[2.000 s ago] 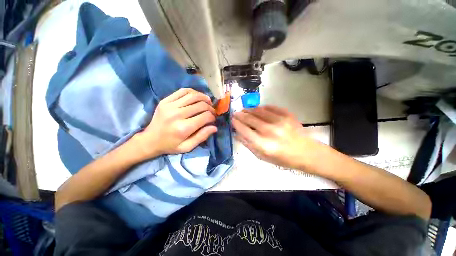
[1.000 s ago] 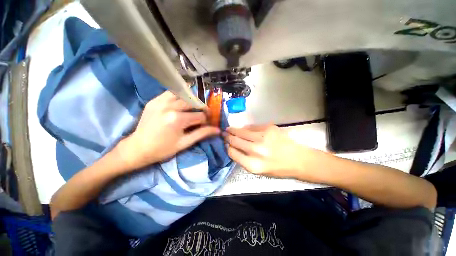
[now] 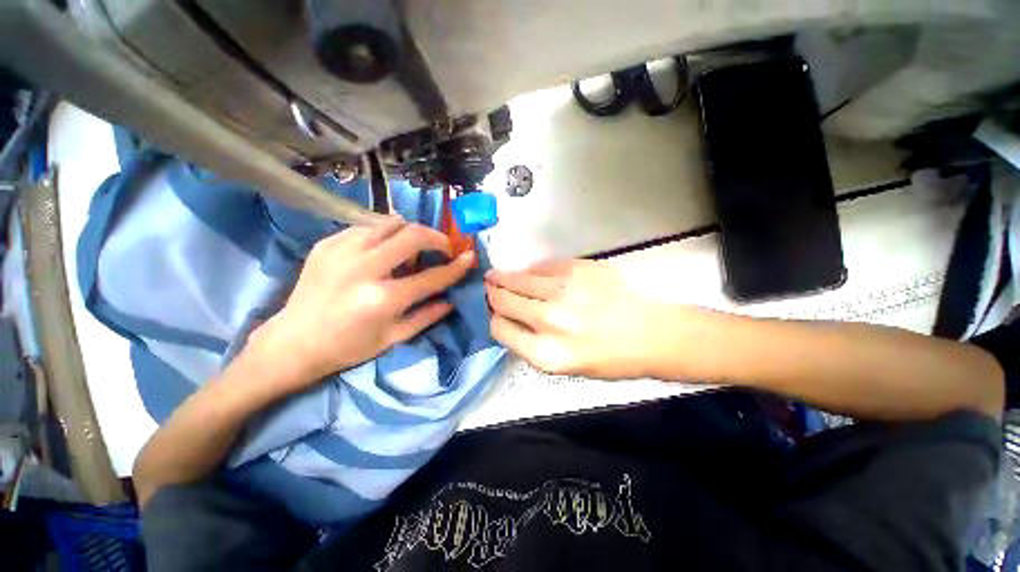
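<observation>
The two-tone blue garment (image 3: pixel 201 263) lies bunched on the table left of the needle area. A narrow orange strip (image 3: pixel 459 232) shows on it, running up under the presser foot area (image 3: pixel 447 173). My left hand (image 3: pixel 364 291) lies on the garment, thumb and index finger pinching the fabric beside the orange strip. My right hand (image 3: pixel 559 318) has its fingertips at the garment's right edge, just below the blue guide (image 3: pixel 473 212); whether they grip it is hard to see. The needle itself cannot be made out.
The off-white machine head (image 3: pixel 537 50) spans the top. A black phone (image 3: pixel 772 184) lies right of the needle, with black scissor handles (image 3: pixel 632 89) behind it. Black and white strips (image 3: pixel 964 263) hang at the right. A brown edge (image 3: pixel 69 335) runs along the left. A blue basket (image 3: pixel 95 539) is low left.
The view has shifted, showing more of the scissor handles. Less of the orange strip shows now. Both hands stay at the fabric edge, the left thumb and fingertips closer to the blue guide.
</observation>
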